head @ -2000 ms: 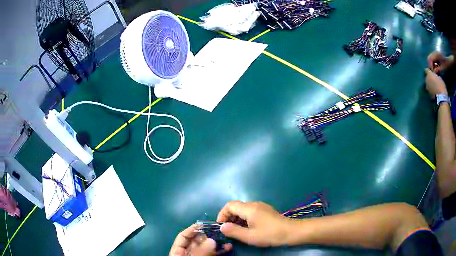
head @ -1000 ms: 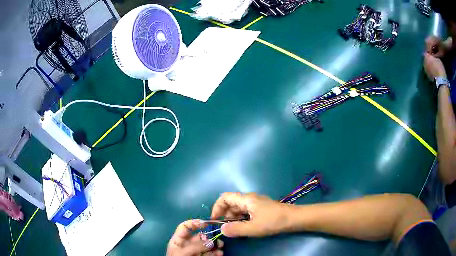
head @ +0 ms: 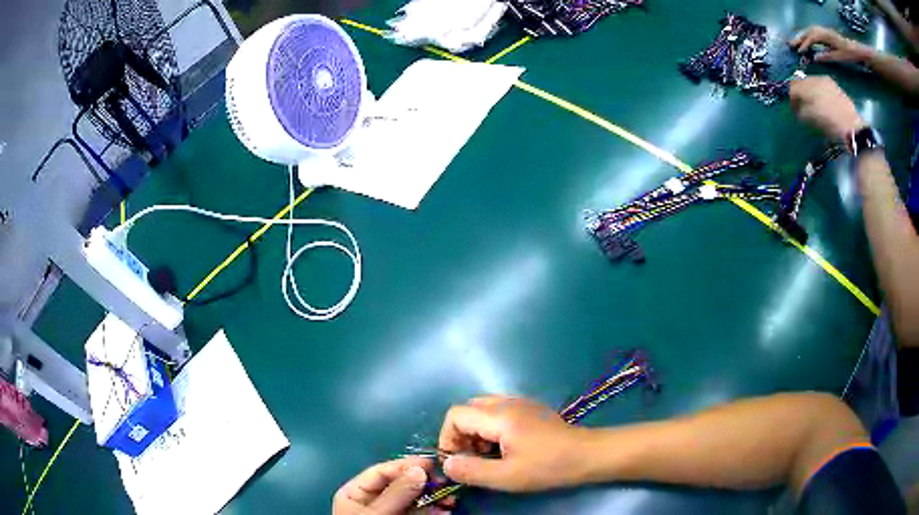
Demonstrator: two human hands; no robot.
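My left hand is at the bottom edge, partly cut off, with its fingers closed around thin coloured wires. My right hand comes in from the right and pinches the same wires close to the left fingertips. Thin wire ends fan out between the hands. Any connector housing is hidden by the fingers. A wire harness bundle lies on the green mat just beyond my right hand and forearm, partly hidden by them.
Two crossed harnesses lie by the yellow line. A coworker's hands are near a harness pile. A white fan, paper, coiled cord and blue-and-white box stand or lie to the left.
My fingers have shifted slightly on the wires, the hands staying close together. The coworker's hands have moved to the harness pile, and another dark harness now lies beside the crossed ones.
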